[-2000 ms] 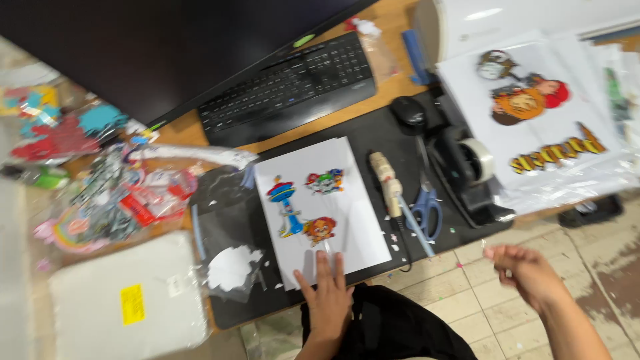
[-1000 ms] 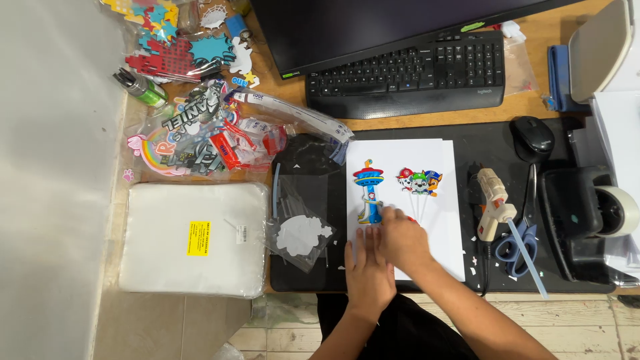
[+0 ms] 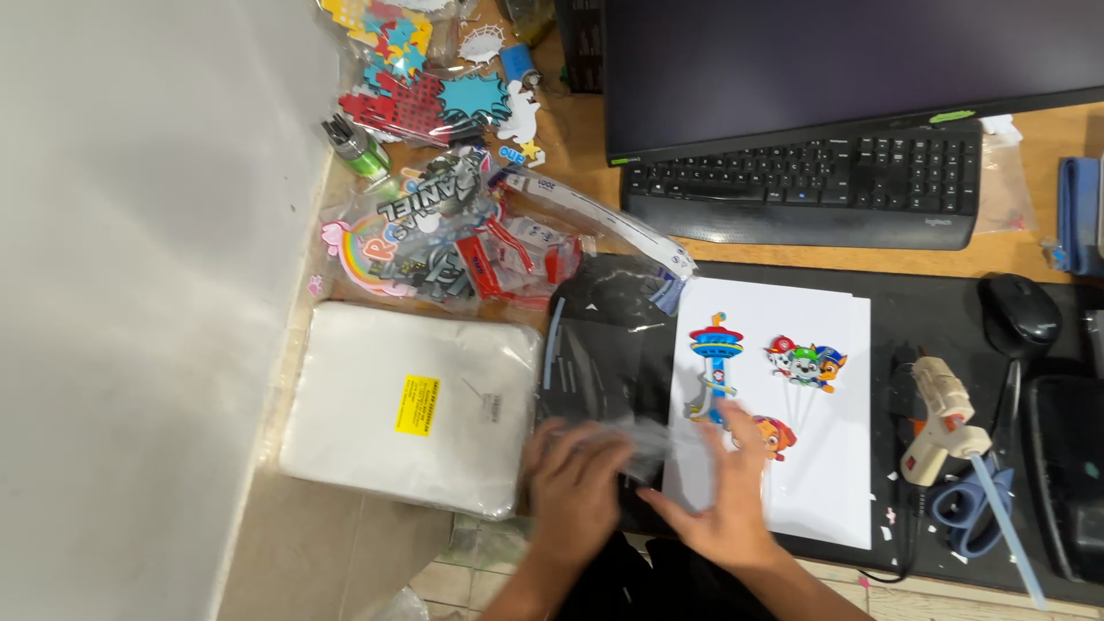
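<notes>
My left hand [image 3: 578,487] is blurred at the left of the white paper sheets [image 3: 819,500], by a clear plastic bag [image 3: 642,444] that it seems to hold; its grip is not sharp. My right hand [image 3: 733,500], fingers apart, is over the left part of the sheets, near the bag's right edge. On the sheets lie a tower cutout [image 3: 718,371], a cutout of three cartoon dogs [image 3: 804,362] on clear sticks and a cartoon dog-head cutout [image 3: 779,437], partly hidden by my right hand.
A glue gun [image 3: 940,423] and blue-handled scissors [image 3: 975,509] lie right of the sheets, below a mouse [image 3: 1020,315]. Behind stand a keyboard [image 3: 802,185] and a monitor [image 3: 845,69]. Left are a plastic-wrapped white stack [image 3: 345,397], bagged cutouts [image 3: 431,224] and a green-labelled bottle [image 3: 358,147].
Both hands were together over the tower cutout one second ago; now they are apart, with my left hand off the sheets to the left. The view has shifted left.
</notes>
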